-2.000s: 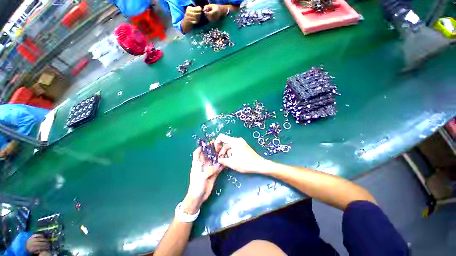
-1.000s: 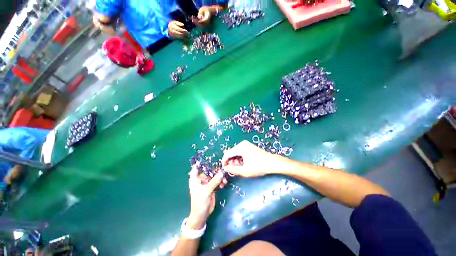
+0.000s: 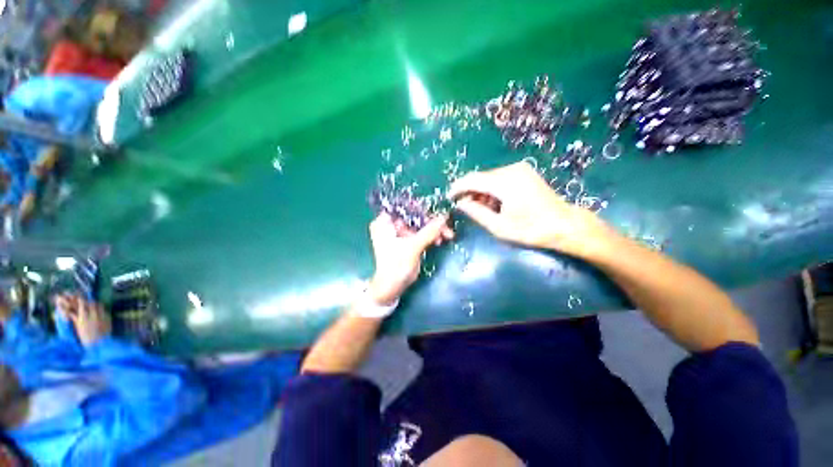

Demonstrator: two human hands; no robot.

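My left hand (image 3: 402, 251) holds a bunch of small dark purple-silver metal pieces (image 3: 404, 205) over the green table. My right hand (image 3: 521, 208) is just right of it, thumb and fingertips pinched together near the bunch; whether a small part sits between them is too blurred to tell. Tiny loose rings (image 3: 445, 137) lie scattered beyond my hands. A tangled heap of ring hardware (image 3: 532, 114) lies past my right hand, with a few larger rings beside it.
A stacked block of dark glittering pieces (image 3: 699, 82) stands at the far right. A dark tray of pieces (image 3: 166, 82) lies far left. A person in blue (image 3: 137, 392) sits at the lower left beside dark cards (image 3: 135, 306). The green table's (image 3: 338, 155) near edge is at my lap.
The view has tilted down and come closer, so the far-side worker and pink tray are out of the picture and the left neighbour shows more. My right fingertips have moved slightly away from the bunch.
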